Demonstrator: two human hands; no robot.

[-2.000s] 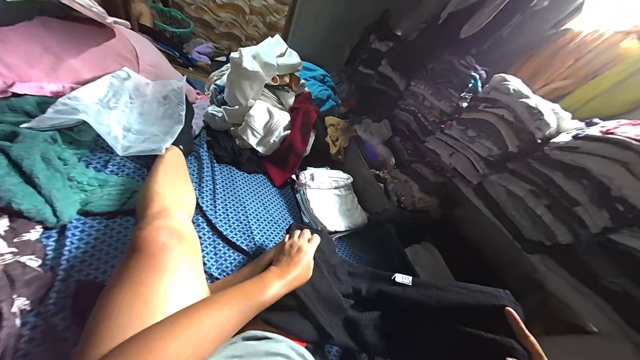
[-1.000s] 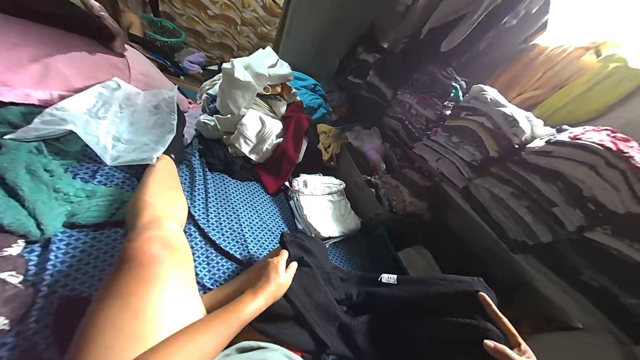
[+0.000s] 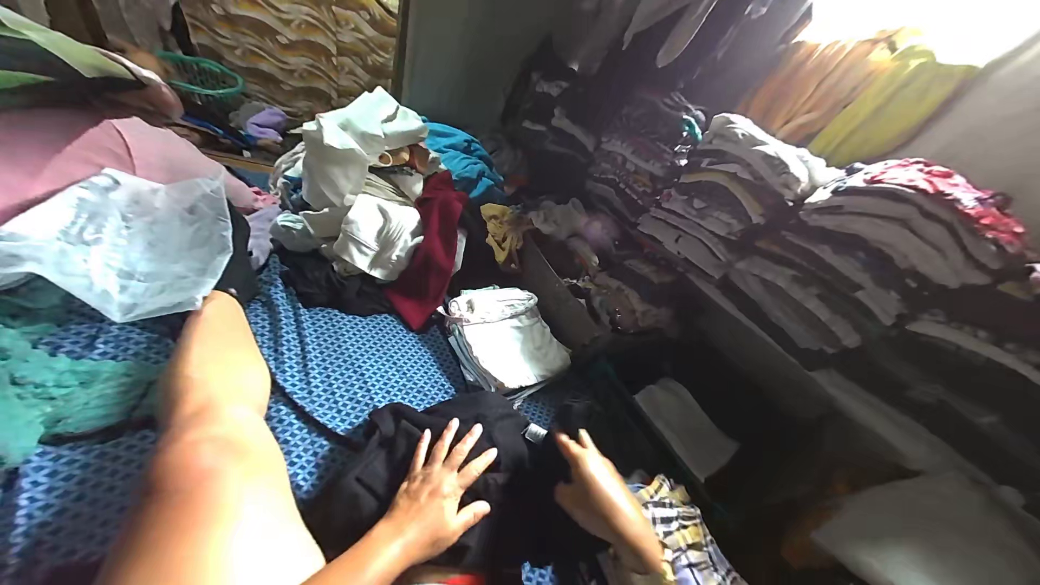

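Note:
A black garment [image 3: 487, 504] with a small white label lies bunched on the blue patterned bedsheet [image 3: 349, 349]. My left hand [image 3: 443, 487] rests on it palm down, its fingers spread. At the garment's right side is my right hand [image 3: 589, 479], with its fingers bent at the dark cloth; whether they pinch it is not clear. Just beyond the garment sits a folded stack of white clothes [image 3: 512, 341]. Farther back rises a loose pile with a white garment [image 3: 357, 146] and a dark red cloth [image 3: 431, 252].
My bare leg [image 3: 219, 455] stretches along the left, near a translucent plastic bag [image 3: 138, 244] and green fluffy cloth [image 3: 73, 382]. Stacks of folded clothes [image 3: 812, 252] fill shelves at the right. A plaid cloth [image 3: 686, 528] lies by my right forearm. A green basket [image 3: 203, 77] stands far back.
The black garment was stretched out to the right and is now bunched. My right hand has come in from the far right, close to my left. My left hand has gone from gripping the cloth to lying flat.

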